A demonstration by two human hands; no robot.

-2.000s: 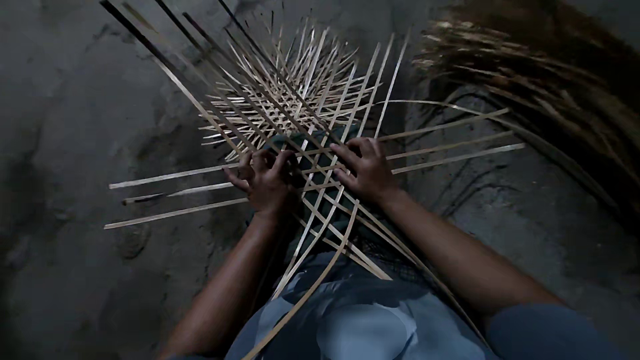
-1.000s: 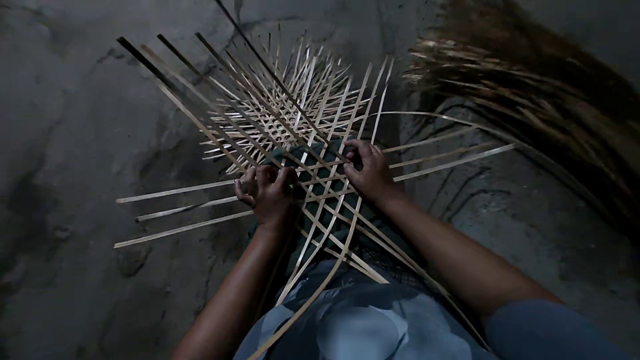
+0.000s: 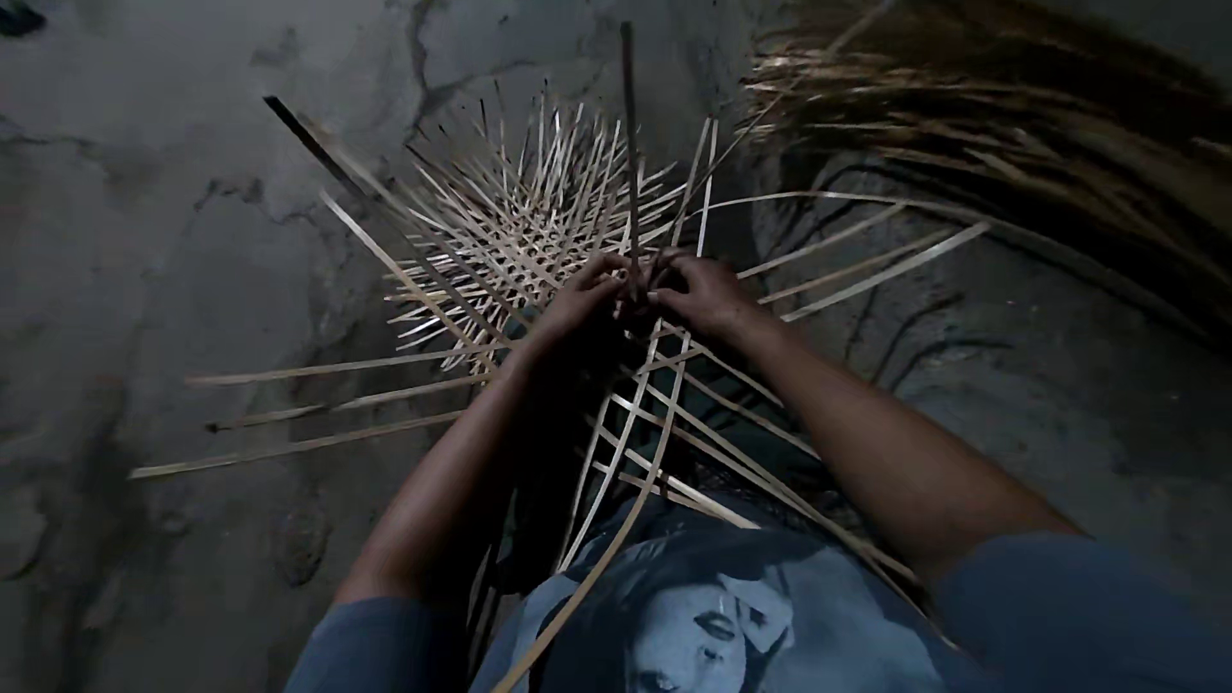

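Note:
An open lattice of crossed bamboo or cane strips (image 3: 630, 404) lies over my lap, with long loose ends reaching out on several sides. At its upper part my left hand (image 3: 587, 294) and my right hand (image 3: 707, 294) are close together, fingers bent in toward each other. A dark upright strip (image 3: 630, 144) rises from between them; the fingers of my left hand are pinched at its lower end. My right fingertips are at the strips just beside it, and what they grip is hidden. Just beyond is a denser woven piece (image 3: 539, 231) with many spiky ends.
A large bundle of long thin strips (image 3: 962, 106) lies at the upper right on the cracked grey floor (image 3: 144, 241). One long curved strip (image 3: 818, 195) runs from the work toward that bundle. A small dark object (image 3: 19, 19) is at the upper left corner.
My hands, apart on either side of the lattice before, have come together at its upper part. The dark strip that slanted to the upper left now stands nearly upright between them.

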